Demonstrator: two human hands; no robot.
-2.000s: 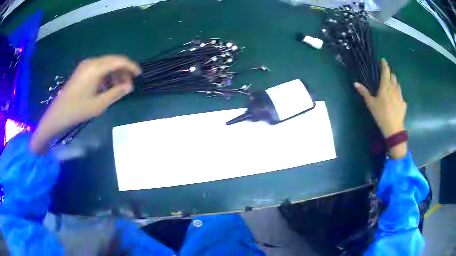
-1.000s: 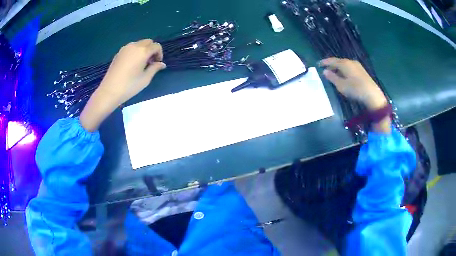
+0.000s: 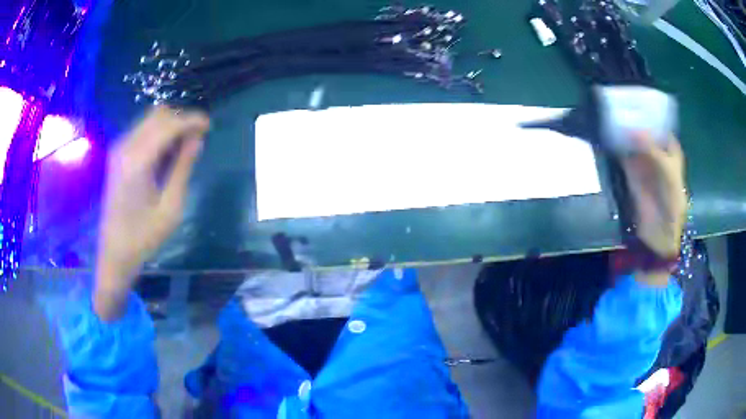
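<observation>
My right hand (image 3: 654, 192) holds the black glue bottle (image 3: 634, 114) with its white label up and its pointed nozzle to the left, over the right end of the white sheet (image 3: 425, 159). The bottle is blurred. My left hand (image 3: 155, 168) is blurred, left of the sheet, below the left ends of the cable bundle (image 3: 298, 57). Its thumb and fingers are curled with a gap between them; I see nothing held in it. The bundle lies across the green mat behind the sheet, with pale tips at both ends.
A second cable bundle (image 3: 601, 41) lies at the right, running behind the bottle. The small white cap (image 3: 542, 32) stands near it. The UV lamp glow (image 3: 61, 139) and cables in purple light are at far left. A black bunch (image 3: 532, 303) hangs below the front table edge.
My right hand has taken hold of the glue bottle and lifted it, moving it right. My left hand has left the cable bundle and moved left and nearer me. The view has shifted.
</observation>
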